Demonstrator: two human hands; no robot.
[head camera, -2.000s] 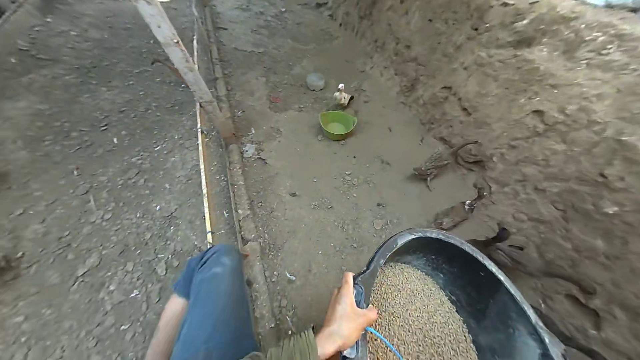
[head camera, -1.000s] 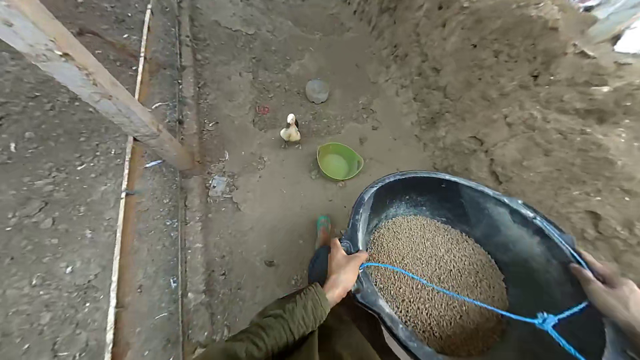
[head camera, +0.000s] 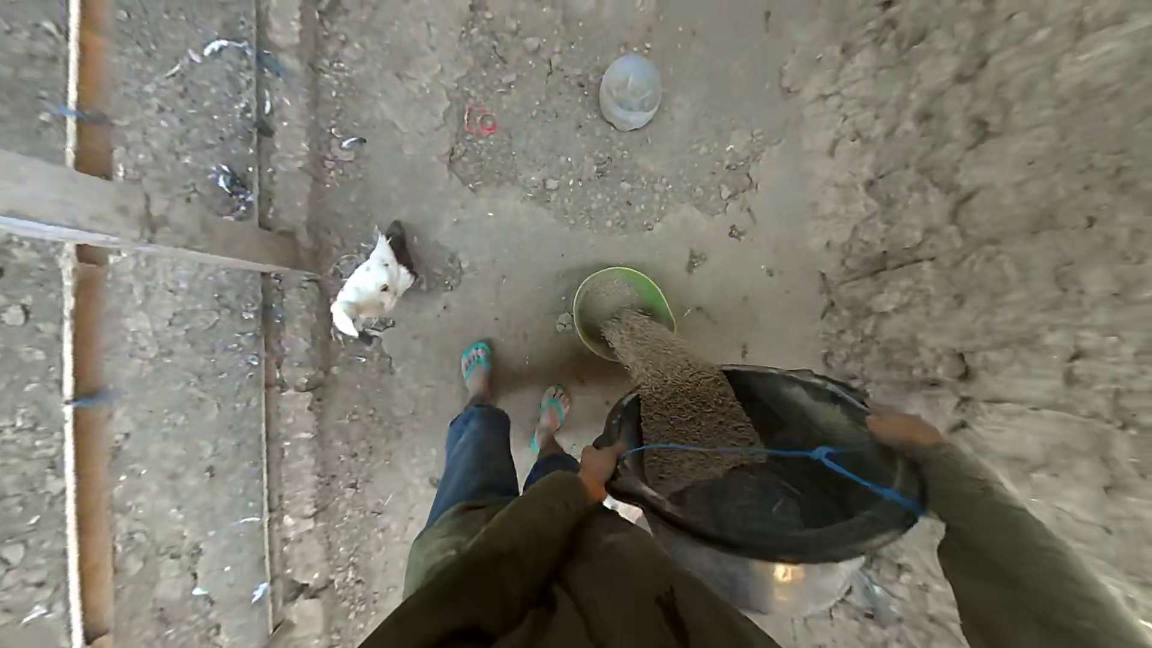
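Observation:
My left hand (head camera: 598, 470) grips the left rim of a large black tub (head camera: 810, 517), while my right hand (head camera: 903, 427) holds its right side. The tub is tilted, and brown feed pellets (head camera: 684, 396) stream over its far edge into a green basin (head camera: 664, 301) on the ground. A knotted blue rope (head camera: 822, 454) runs across the tub's mouth. Part of the basin's inside is hidden under the falling pellets.
A white duck (head camera: 369, 286) with a dark patch stands left of the basin. Farther ahead lies a rounded grey object (head camera: 630, 91). A wooden post (head camera: 153, 220) and a long rail (head camera: 93, 360) run along the left; a rough earth bank (head camera: 999, 225) rises at right.
The tub has tipped, and pellets that lay inside it now pour into the green basin. My right hand, out of view two seconds ago, is on the rim. The duck has moved left of the basin.

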